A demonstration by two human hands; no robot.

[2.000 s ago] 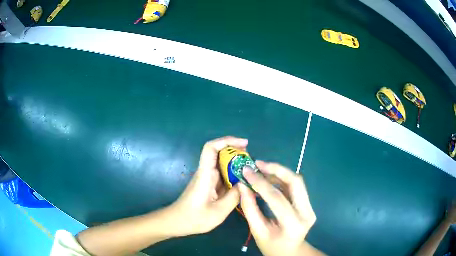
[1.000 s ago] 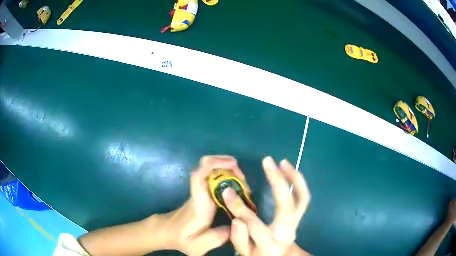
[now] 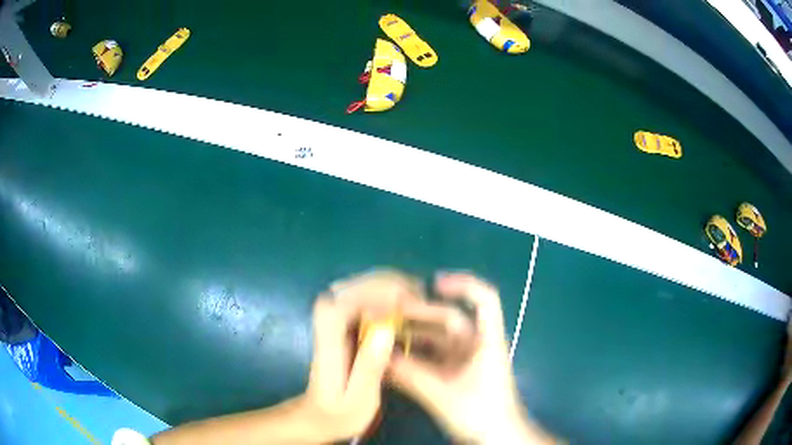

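My left hand [image 3: 339, 356] and my right hand [image 3: 465, 365] are together low in the middle of the view, both blurred. They are closed around a yellow housing [image 3: 380, 323], of which only a small part shows between the fingers. The green board seen in it earlier is hidden now. A short bit of red lead hangs below my left hand. Whether my right fingers grip the housing or only press on it is hard to see.
A white strip [image 3: 408, 187] separates the green work surface [image 3: 217, 235] from the belt [image 3: 538, 113]. On the belt lie several yellow shells [image 3: 385, 76] and flat covers [image 3: 657, 144]. Another person's arm [image 3: 773, 404] is at the right edge.
My right fingers, pressing on the board before, have closed round the housing with my left. The housing is turned and mostly covered. The belt parts have shifted right and down in view.
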